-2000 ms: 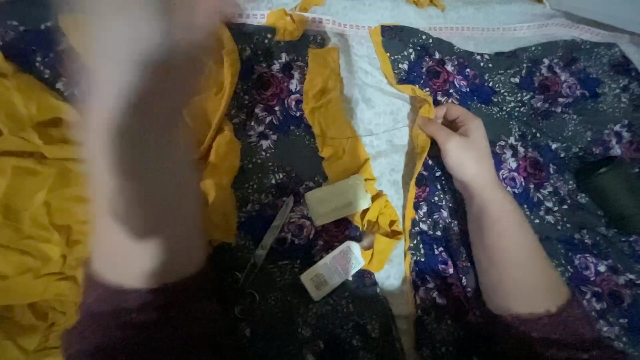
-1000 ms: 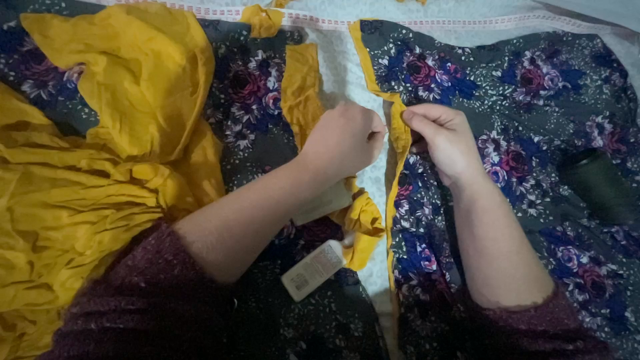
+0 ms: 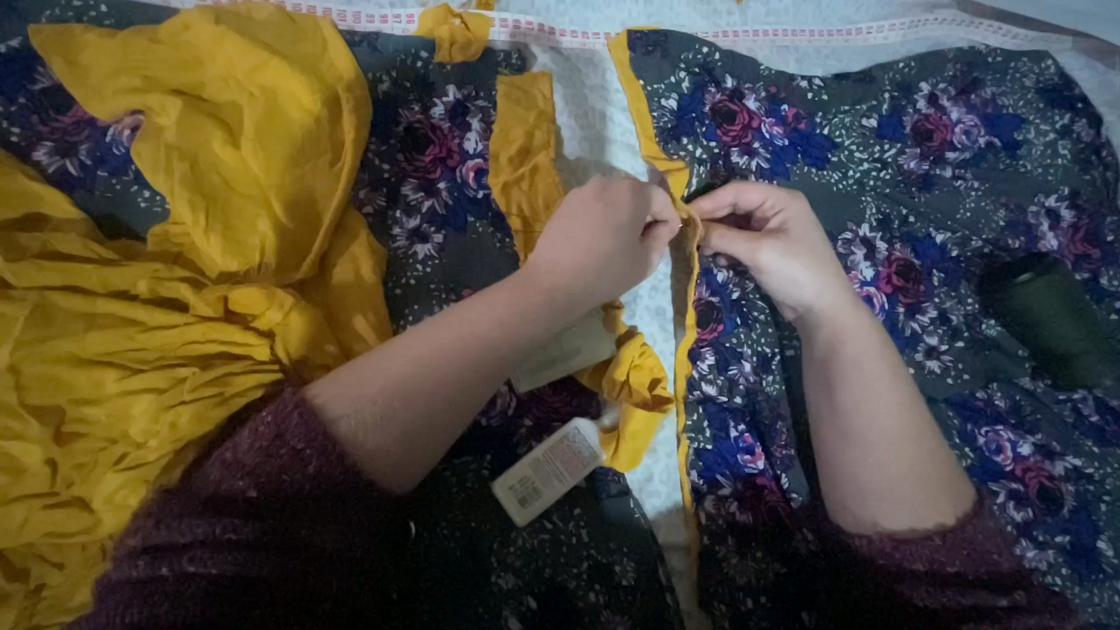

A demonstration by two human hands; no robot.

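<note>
A dark floral fabric panel (image 3: 927, 227) lies on the right, its left edge bordered by a narrow yellow fabric strip (image 3: 687, 350). My right hand (image 3: 770, 236) pinches this yellow edge between thumb and fingers. Close against it from the left, my left hand (image 3: 604, 236) has its fingers closed at the same spot, with a tiny bright point at the fingertips, perhaps a pin or needle; what it grips is too small to tell. A second yellow strip (image 3: 525, 157) runs down the left floral piece (image 3: 437, 157) and passes behind my left hand.
Gathered yellow cloth (image 3: 175, 332) covers the left side. A measuring tape (image 3: 560, 35) crosses the top. Below my left hand lie a pale flat piece (image 3: 564, 354) and a white printed tag (image 3: 549, 471). A dark thread spool (image 3: 1050, 319) rests at the right.
My left hand was a blur at upper left, then came across to the yellow edge and now meets my right hand. My right hand has kept its hold on the edge.
</note>
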